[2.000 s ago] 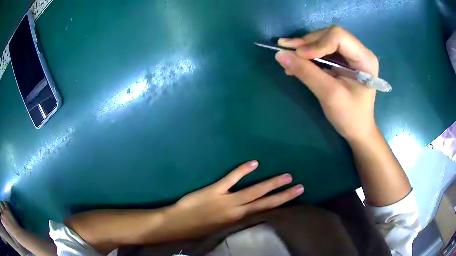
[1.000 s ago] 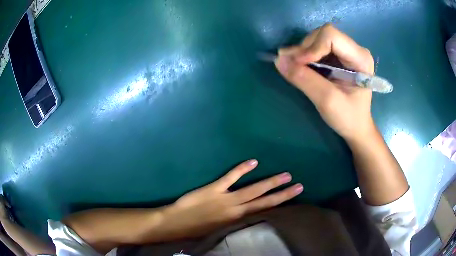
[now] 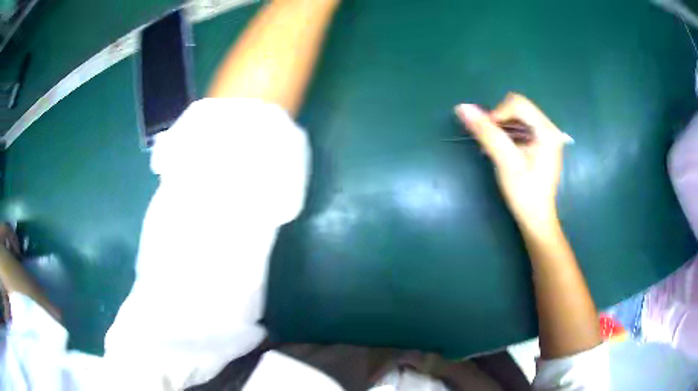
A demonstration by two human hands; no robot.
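Note:
My right hand (image 3: 524, 153) is over the right half of the green surface. Its fingers are closed around thin tweezers (image 3: 568, 138), whose pale upper end sticks out on the right and whose thin tip points left, blurred. I see nothing clear at the tip. My left forearm (image 3: 272, 53) reaches up and away in its white sleeve. It is cut off by the top edge, so my left hand is out of the picture.
A black smartphone (image 3: 164, 72) lies at the upper left, its lower end beside my sleeve. A pale edge strip (image 3: 80, 76) curves behind it, with a dark object beyond. Another person's arm (image 3: 23, 279) is at the left edge. Pinkish cloth (image 3: 683, 172) shows at the right edge.
My left arm has moved from the near edge to reach far forward. My right hand still holds the tweezers, slightly lower in the picture. The view has shifted, with the smartphone now further right.

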